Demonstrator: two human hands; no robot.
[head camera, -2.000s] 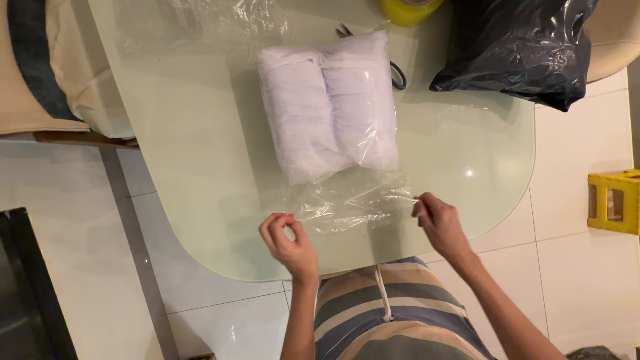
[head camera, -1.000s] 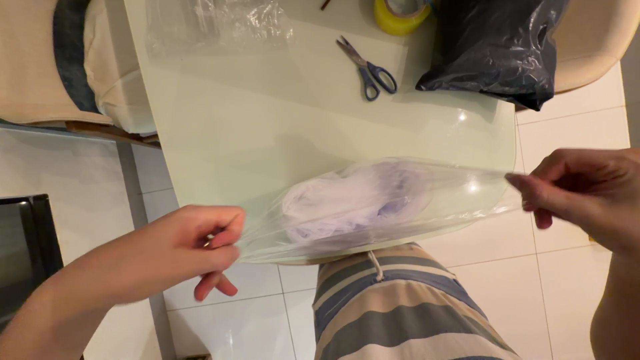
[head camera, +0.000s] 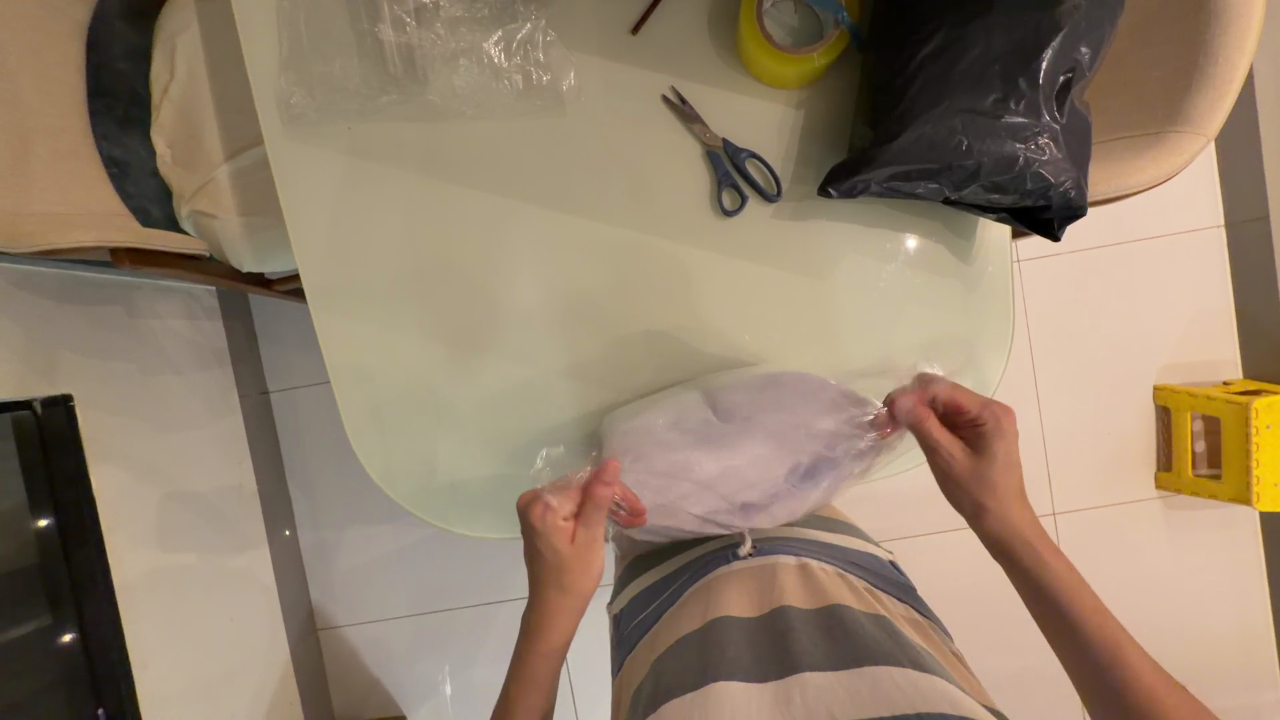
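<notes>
A clear plastic bag with soft white-lilac contents (head camera: 735, 450) is at the near edge of the pale glass table (head camera: 480, 300), against the striped clothing at my waist. My left hand (head camera: 575, 520) grips the bag's film at its left corner, thumb over fingers. At the other side, my right hand (head camera: 955, 430) pinches the film by the right corner. Both hands hold the bag by its ends, and its mouth is hard to make out. What exactly the contents are, I cannot tell.
Scissors with blue handles (head camera: 725, 155) lie beyond the bag. Farther back are a yellow tape roll (head camera: 790, 45), a black plastic bag (head camera: 985, 110) and clear plastic packaging (head camera: 430, 60). Chairs (head camera: 1170, 100) flank the table. A yellow step stool (head camera: 1220, 440) stands on the floor at right.
The filled bag lay flat mid-table two seconds ago and is now at the near edge. My hands, spread wide a second ago with the film stretched between them, have come closer together. The scissors are uncovered.
</notes>
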